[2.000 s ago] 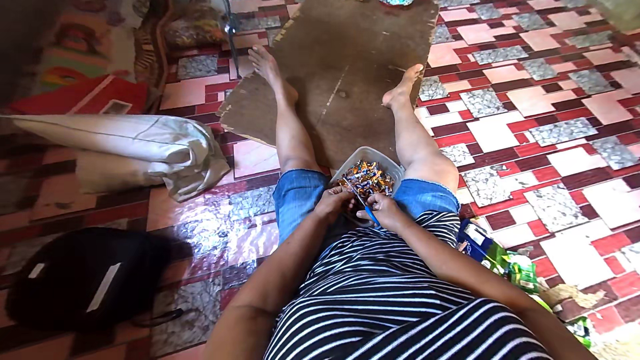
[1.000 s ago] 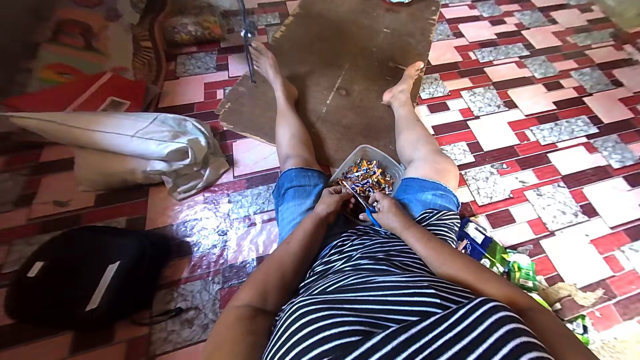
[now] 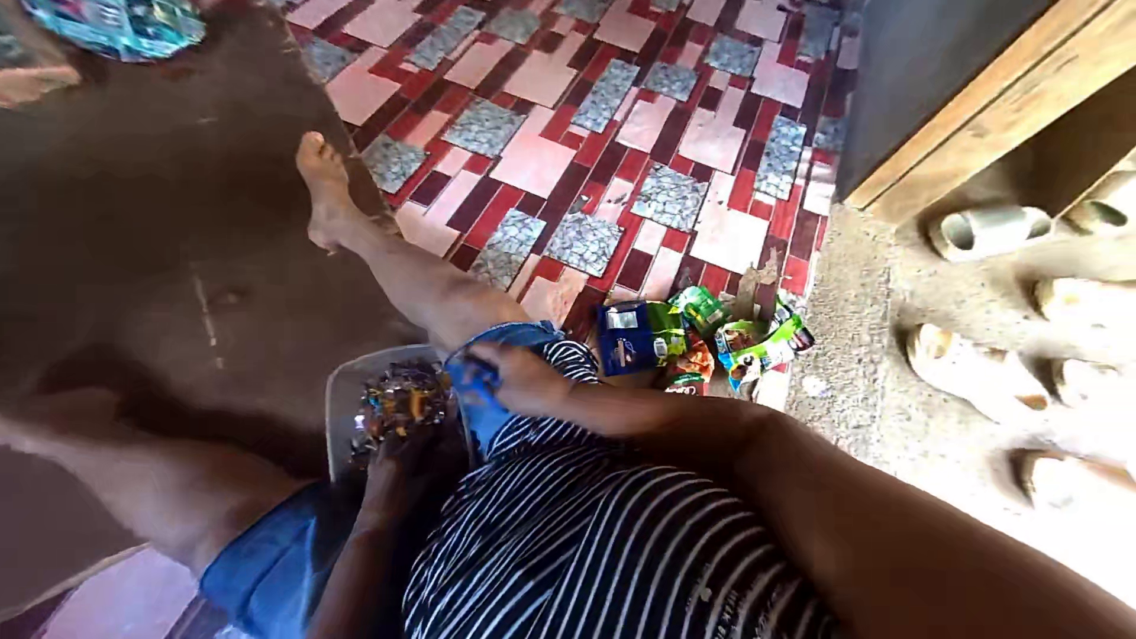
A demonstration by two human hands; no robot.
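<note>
A translucent plastic tub [image 3: 340,399] sits between my thighs and holds many small, shiny, multicoloured pieces [image 3: 404,399]. Low over the tub's near part is my left hand [image 3: 404,461], dark and blurred, so its fingers and anything in them cannot be made out. At the tub's right side, above the denim shorts, my right hand [image 3: 510,377] is closed on a blue-handled tool [image 3: 479,383], whose working end is too blurred to see.
Crumpled printed packets [image 3: 630,337] lie on the patterned floor at my right. A brown board [image 3: 257,266] is under my legs, with a shiny teal package [image 3: 124,27] at its far end. Several sandals [image 3: 976,373] rest on concrete beyond, near a wooden frame [image 3: 967,106].
The view has swung far to the right. My hands, together over the tub before, are now apart, the right one at its right side with the blue-handled tool.
</note>
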